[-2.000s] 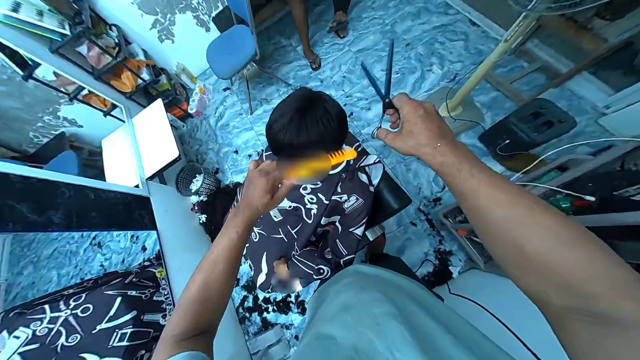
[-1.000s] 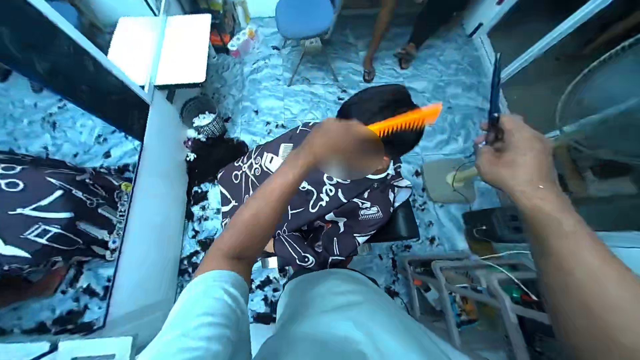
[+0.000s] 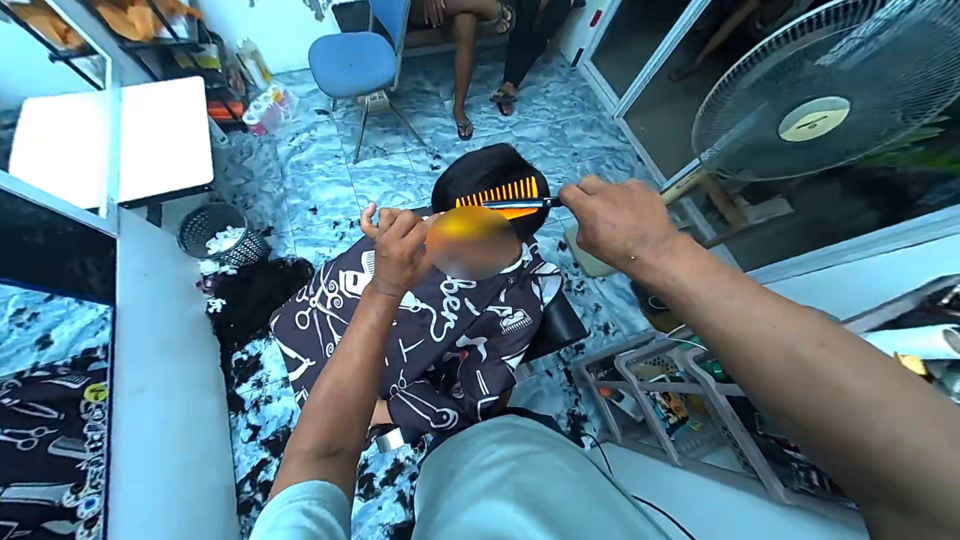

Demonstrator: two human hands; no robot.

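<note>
A person with short dark hair point(image 3: 469, 166) sits below me, draped in a black barber cape point(image 3: 435, 352) with white printed scissors and combs. My left hand point(image 3: 401, 244) holds an orange comb point(image 3: 534, 187), its teeth pointing up against the hair above the blurred face. My right hand point(image 3: 619, 217) grips a pair of scissors point(image 3: 517, 203), whose blades lie along the comb's teeth and look closed or nearly so. The comb's near end is hidden by the blur, and the scissors' handles are mostly covered by my fingers.
A pedestal fan point(image 3: 814, 118) stands at the right above a grey plastic rack point(image 3: 705, 450). Farther off are a blue chair point(image 3: 352, 64) and seated people's legs point(image 3: 465, 75). A mesh basket point(image 3: 217, 236) is beside a dark heap of hair point(image 3: 259, 300) at left. Cut hair litters the tiled floor.
My right hand has brought the scissors down from upright, off to the right of the head, to the comb. The comb has turned so its teeth point up. The view has shifted.
</note>
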